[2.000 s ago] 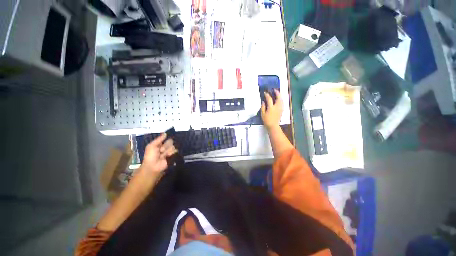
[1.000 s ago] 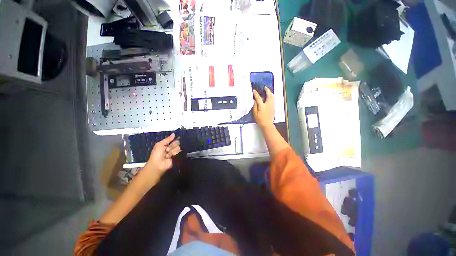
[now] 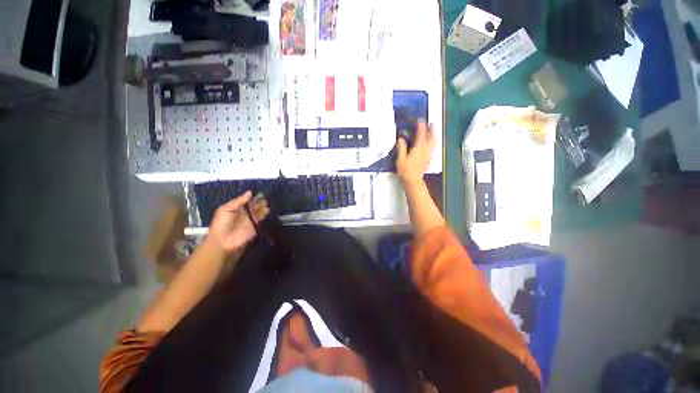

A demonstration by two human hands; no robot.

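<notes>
My right hand [image 3: 415,153] rests on a small dark mouse at the near edge of the dark blue mouse pad [image 3: 410,106]; the mouse is mostly hidden under the fingers. My left hand [image 3: 239,220] holds a thin dark faceplate [image 3: 270,229], seen nearly edge-on, at the near edge of the black keyboard [image 3: 315,193]. Another faceplate [image 3: 201,93] lies on the perforated plate [image 3: 207,146] against the dark stop bars. A third faceplate [image 3: 351,138] lies on the newspaper [image 3: 338,163].
A faceplate [image 3: 484,188] lies on stained wrapping paper [image 3: 522,176] on the green bench. Small boxes, clear plastic and a paper roll [image 3: 604,170] lie beyond it. A blue crate [image 3: 549,284] stands at lower right, a brown cardboard box [image 3: 163,238] at lower left.
The view has shifted, so the table sits higher in the picture. My left hand has turned the held faceplate to a narrow, edge-on angle. My right hand stays on the mouse.
</notes>
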